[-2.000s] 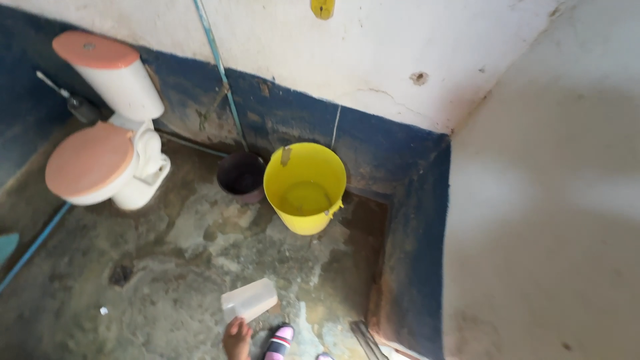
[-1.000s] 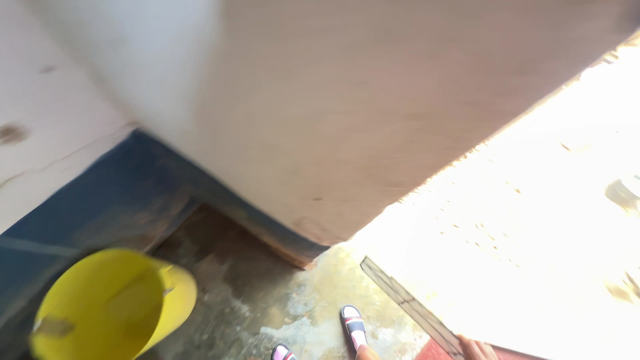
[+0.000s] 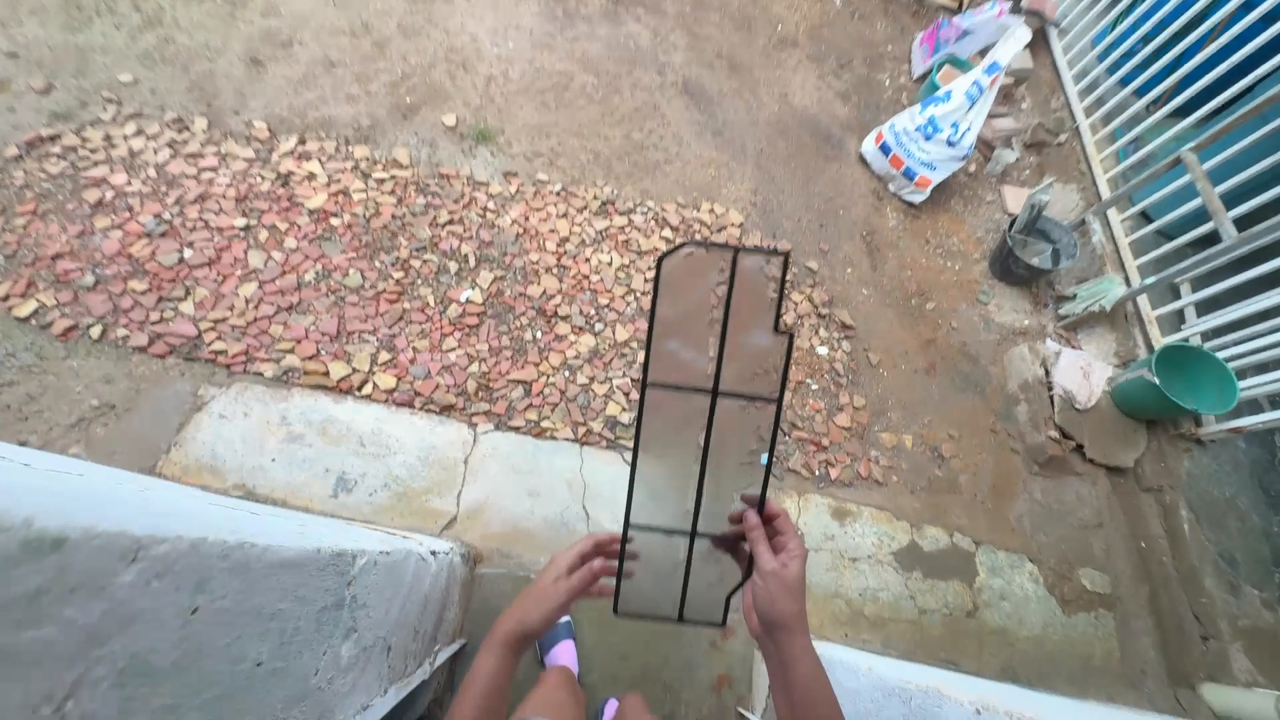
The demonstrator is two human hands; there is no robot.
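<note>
My right hand [image 3: 772, 560] grips the lower right edge of a flat, see-through mesh panel with a black frame [image 3: 708, 440], thumb on the near face. The panel is long and narrow, with black cross bars and a notch in its right edge, and it stands nearly upright in view. At its lower left edge is my left hand [image 3: 575, 580], fingers spread and close to the frame; whether they touch it is unclear. Through the mesh, brick rubble and a concrete step show.
Broken brick pieces [image 3: 330, 270] cover the ground beyond a cracked concrete step [image 3: 340, 455]. White walls flank me, the left one [image 3: 230, 580] nearer. At right are a green bucket [image 3: 1175, 382], a black bucket [image 3: 1035, 250], a white plastic bag [image 3: 935, 130] and a white metal grille [image 3: 1130, 190].
The view has swung from a bathroom with a toilet and yellow bucket to the outdoors. The clear container near a hand two seconds ago is out of view. The framed panel is now fully visible.
</note>
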